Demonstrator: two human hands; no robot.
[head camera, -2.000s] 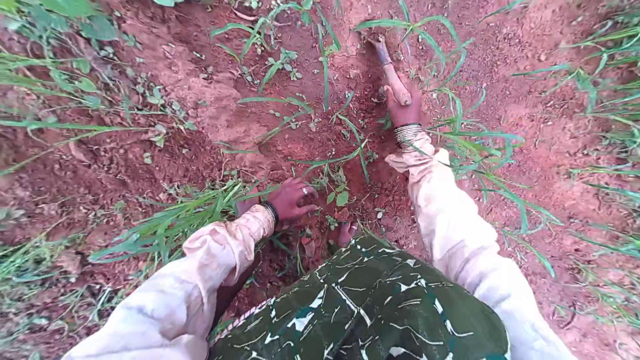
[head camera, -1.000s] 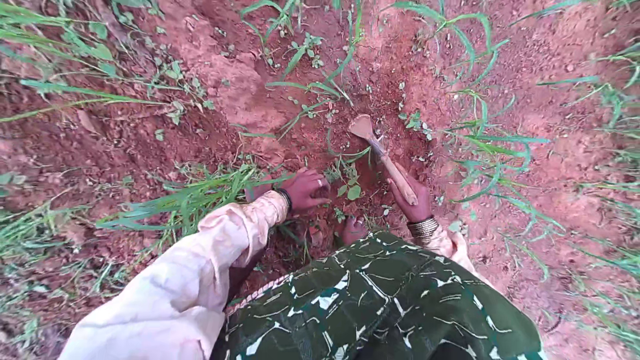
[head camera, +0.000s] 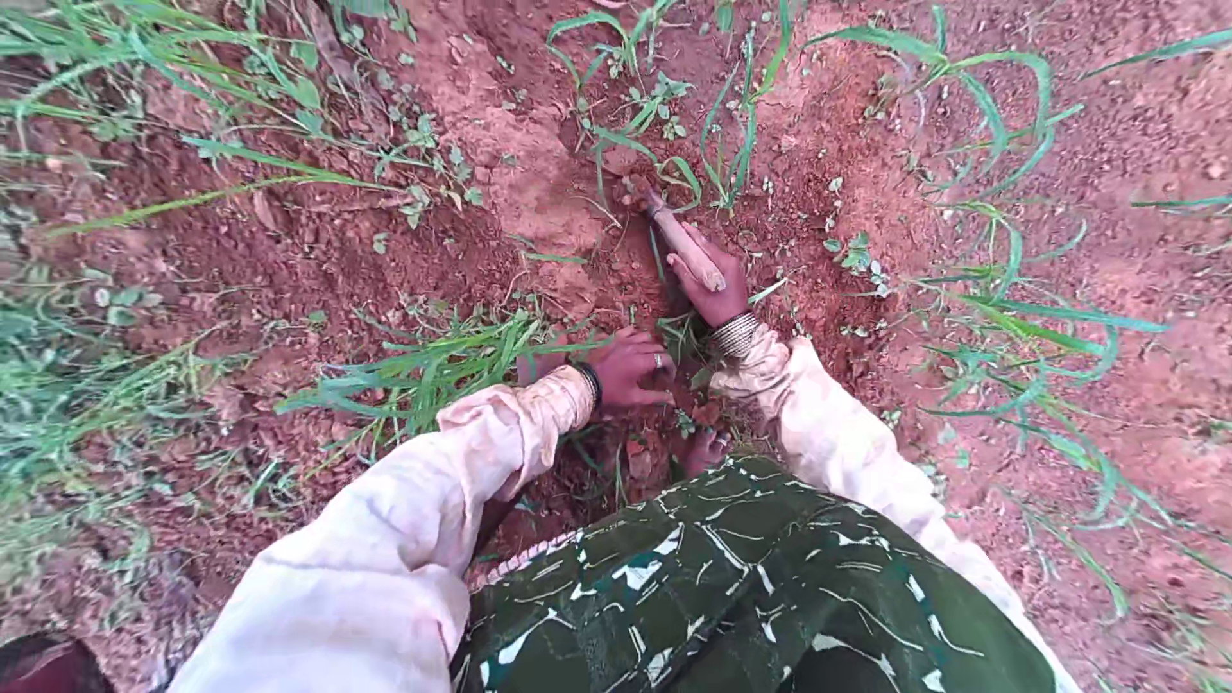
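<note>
My right hand (head camera: 714, 281) grips the wooden handle (head camera: 685, 243) of a small hand hoe. The tool's head end (head camera: 637, 192) rests at the red soil beside thin green blades, its blade hard to make out. My left hand (head camera: 630, 368), with a ring and dark bangles, is held low over the soil with its fingers curled and spread. Nothing shows in its fingers. Long grass blades (head camera: 433, 371) lie just left of it, around my wrist. Part of a bare foot (head camera: 701, 450) shows below and between my hands.
Grassy seedlings (head camera: 736, 144) stand ahead of the tool, and taller ones (head camera: 1011, 289) grow to the right. Small broad-leaved plants (head camera: 419, 192) and dense grass (head camera: 77, 385) cover the left side. Patterned green cloth (head camera: 751, 597) covers my lap.
My right hand with the tool has moved forward and left from beside the lap, where it was one second ago. My left hand remains near the grass.
</note>
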